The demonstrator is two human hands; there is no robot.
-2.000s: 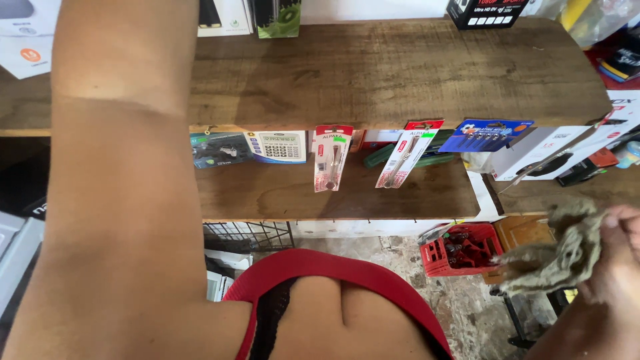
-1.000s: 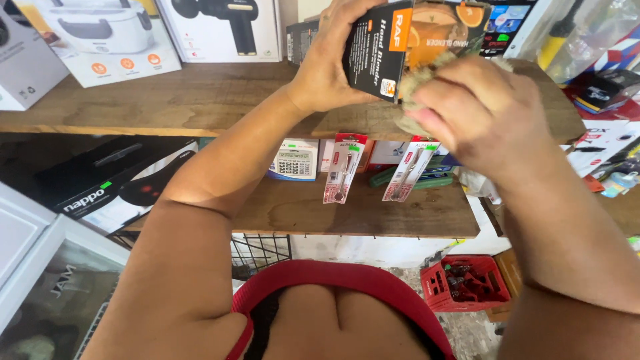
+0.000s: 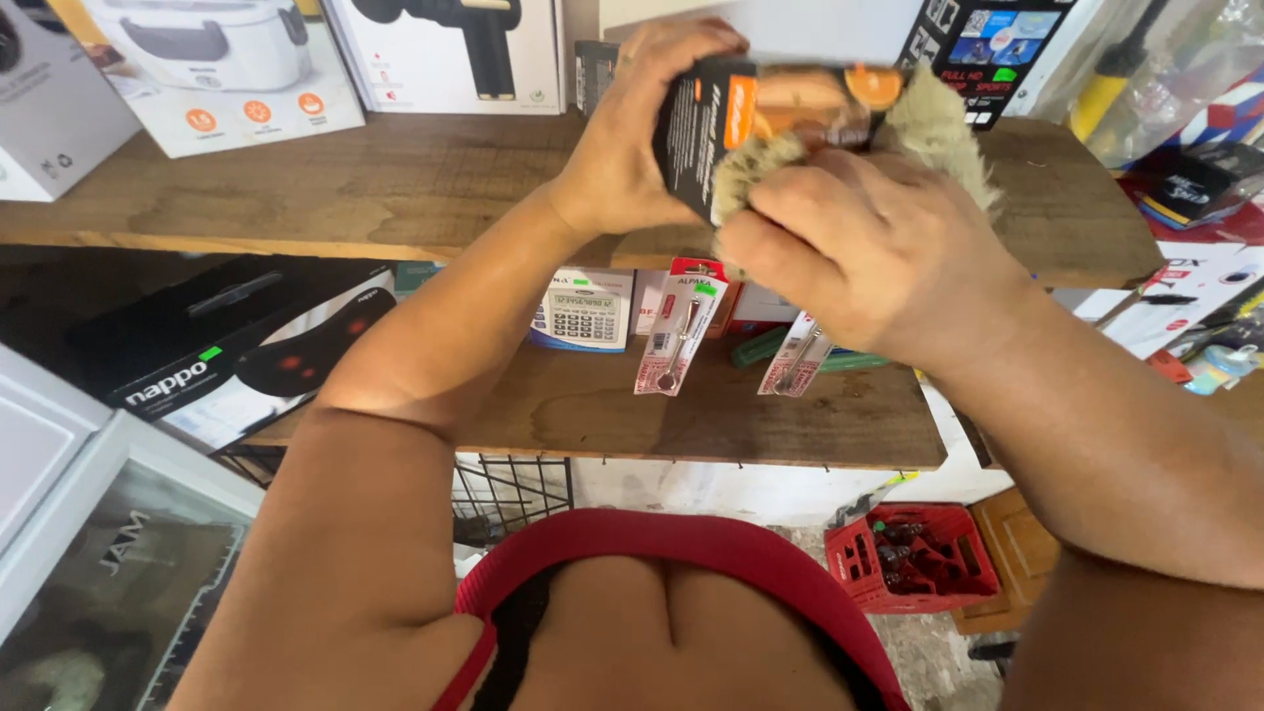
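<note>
My left hand (image 3: 632, 138) grips one end of a black and orange hand blender box (image 3: 689, 133), which is tilted above the upper wooden shelf (image 3: 434, 183). With my right hand (image 3: 849, 237) I hold a shaggy beige cloth (image 3: 938, 133) bunched against the box's printed side. Part of the cloth shows at my fingertips, and the rest spreads out behind the hand. The far side of the box is hidden.
Boxed appliances, one picturing a lunch box (image 3: 217, 69), another a massage gun (image 3: 454, 49), stand at the back left. Carded metal utensils (image 3: 681, 331) hang from the shelf edge before a boxed calculator (image 3: 585, 311). A red bottle crate (image 3: 913, 563) sits below right.
Two seconds ago my right hand held the cloth low at the right, with no box in view. The box came into view in my left hand, and the cloth moved up against it.
</note>
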